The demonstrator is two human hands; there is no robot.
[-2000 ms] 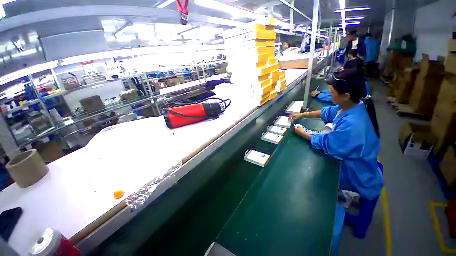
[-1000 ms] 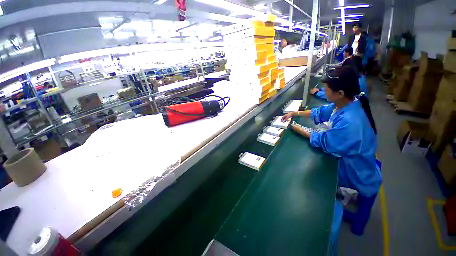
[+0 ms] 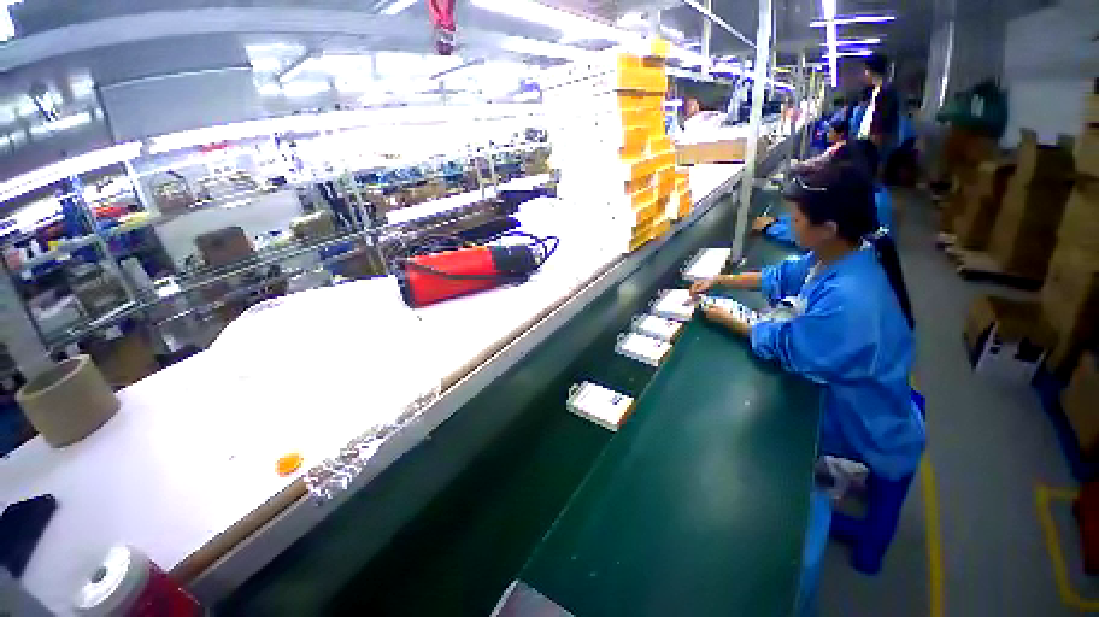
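Observation:
No hand of mine is in view. The nearest white retail box (image 3: 600, 405) lies flat on the green conveyor belt (image 3: 494, 482), with a thin orange edge and a small tab. Several more white boxes (image 3: 644, 347) lie beyond it in a line along the belt. A grey metal corner (image 3: 530, 600), perhaps the scale's pan, is cut off by the bottom edge. A person in a blue smock (image 3: 844, 350) stands at the belt's right side with both hands at the farther boxes.
The white shelf (image 3: 325, 350) runs along the left, bearing a red tool (image 3: 452, 275), a tape roll (image 3: 68, 400), a phone-like black slab (image 3: 24, 530), crumpled film (image 3: 368, 448) and stacked yellow-and-white trays (image 3: 645, 145). A pole (image 3: 753, 133) rises beside the belt. Brown cartons (image 3: 1003, 331) stand on the floor at right.
The line of white boxes has shifted along the belt toward me, the nearest one most clearly. The person's hands have moved slightly over the farther boxes.

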